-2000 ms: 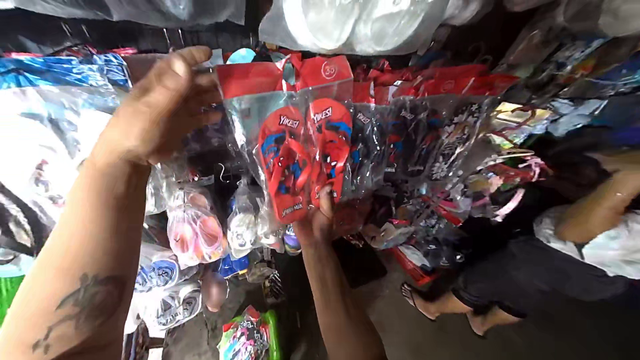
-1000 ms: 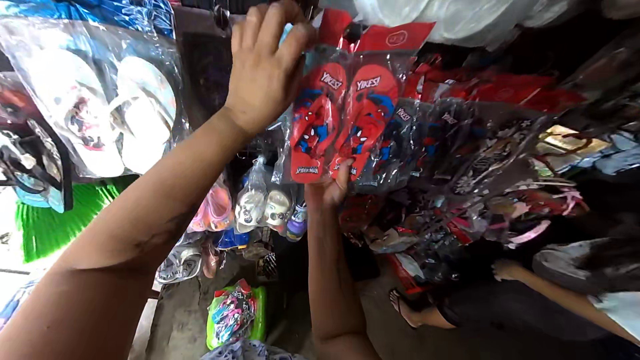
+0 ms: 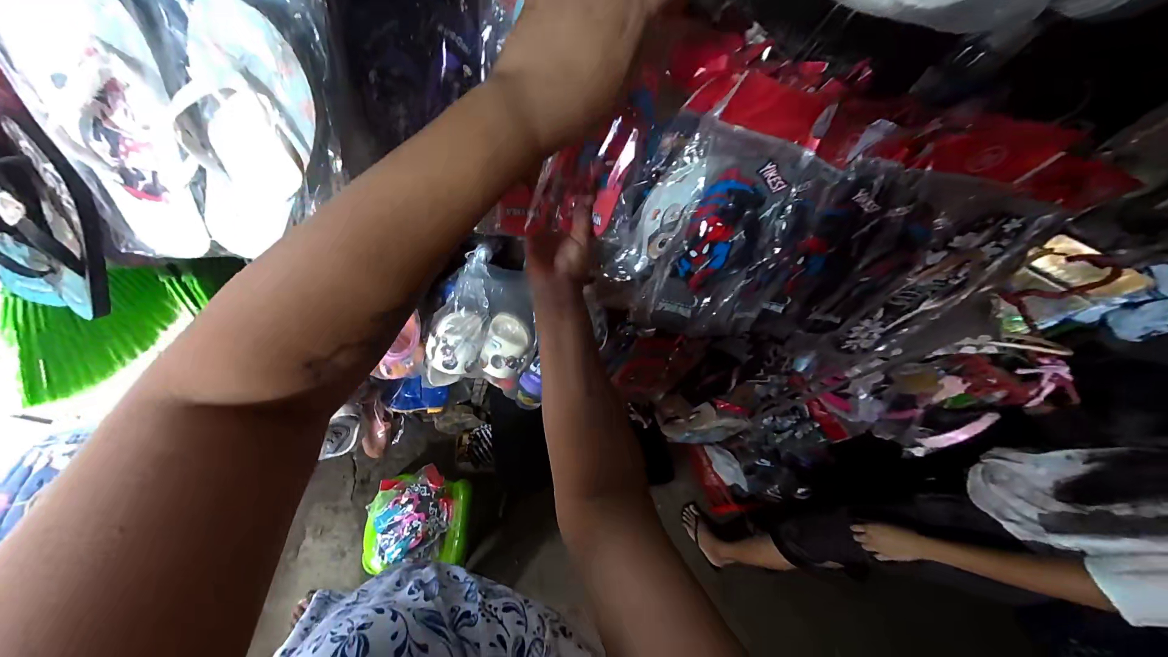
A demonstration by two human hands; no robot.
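Note:
My left hand point(image 3: 584, 64) is raised at the top edge, its fingers cut off by the frame or out of sight. Below and behind it, a bagged pair of red flip-flops point(image 3: 613, 169) shows only in part. My right hand point(image 3: 568, 246) grips their lower end, thumb side in front of the plastic. Just to the right hangs a bagged flip-flop with a red and blue masked figure point(image 3: 707, 242), in a row of packs with red header cards point(image 3: 985, 155).
Bagged white flip-flops point(image 3: 246, 164) hang at left, above green bristles point(image 3: 100, 319). Small character clogs point(image 3: 479, 345) hang lower centre. A lime green basket point(image 3: 461, 525) of bagged goods stands on the floor. At lower right, a person's forearm point(image 3: 1004, 566) and sandalled foot point(image 3: 707, 538) are visible.
The red flip-flops, shown face-on in both earlier frames, are now turned and mostly behind my left hand and forearm. More of the dark pairs to their right shows.

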